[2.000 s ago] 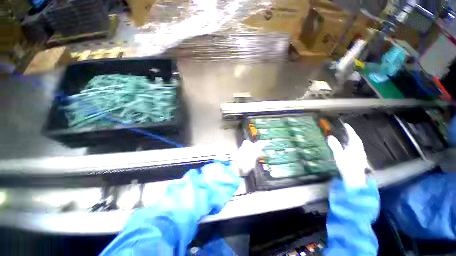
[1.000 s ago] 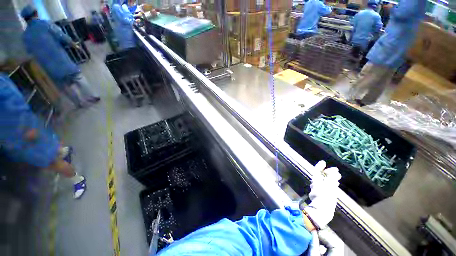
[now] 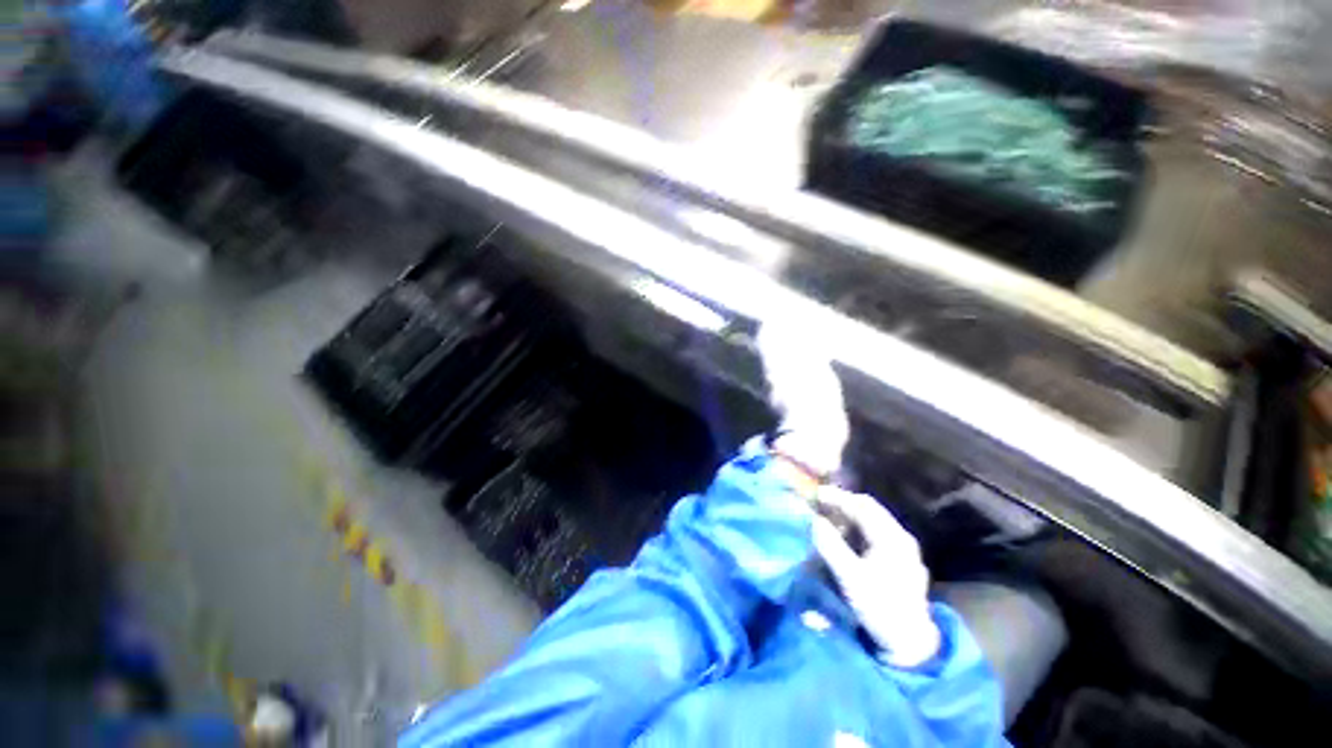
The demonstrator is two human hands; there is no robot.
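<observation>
The frame is blurred. My left hand (image 3: 804,392) in a white glove reaches up to the near edge of the pale conveyor rail (image 3: 935,383); its fingers blend into the bright rail, and I see nothing in it. My right hand (image 3: 882,582), also in a white glove, lies at my left wrist, its fingertips at a small dark thing by the sleeve cuff. Whether it grips the wrist band or only touches it is not clear.
A black bin (image 3: 957,219) with thin green strips (image 3: 993,135) stands behind the rails. Black totes (image 3: 416,351) with dark contents stand below the line on the left. Yellow-black tape (image 3: 358,544) crosses the floor. Blue-clad people are blurred at upper left.
The view has turned down and right from the aisle. My right hand now shows clearly at my left wrist. The panel and fixture seen two seconds ago are out of view.
</observation>
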